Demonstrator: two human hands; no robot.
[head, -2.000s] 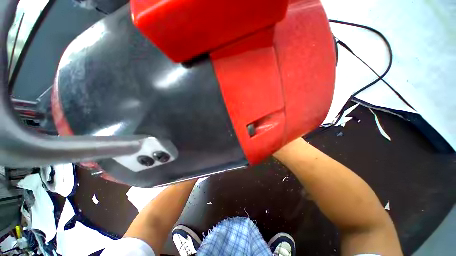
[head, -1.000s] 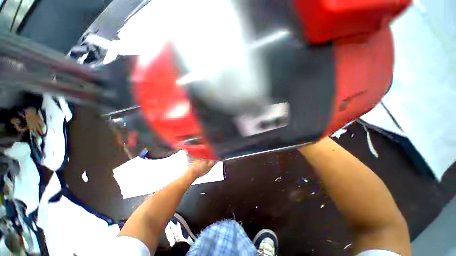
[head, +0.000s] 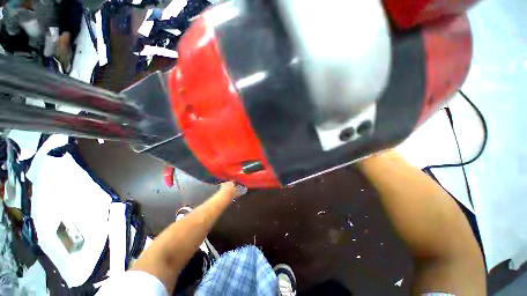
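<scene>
The red and black cloth cutting machine (head: 323, 87) fills the upper middle of the view, its upright rods (head: 63, 104) pointing left and blurred. Its thick grey handle (head: 346, 52) is bolted to the motor. My left forearm reaches up to the machine's lower edge, where a small part of my left hand (head: 231, 188) shows; its fingers are hidden behind the motor. My right forearm goes under the machine's right side, and my right hand is hidden behind it. A small red-tipped part (head: 169, 176) shows below the rods.
White-topped cut pieces (head: 75, 202) with dark edges lie at left, one bearing a small box (head: 70, 237). Scraps (head: 159, 51) lie at the upper left. Another person's hand (head: 63, 52) is there. White paper (head: 503, 144) and a black cord (head: 485, 139) are at right.
The machine has shifted right in the view, and its upright rods have come into view at left. The white piece near my left hand is out of sight. More cut pieces show at left.
</scene>
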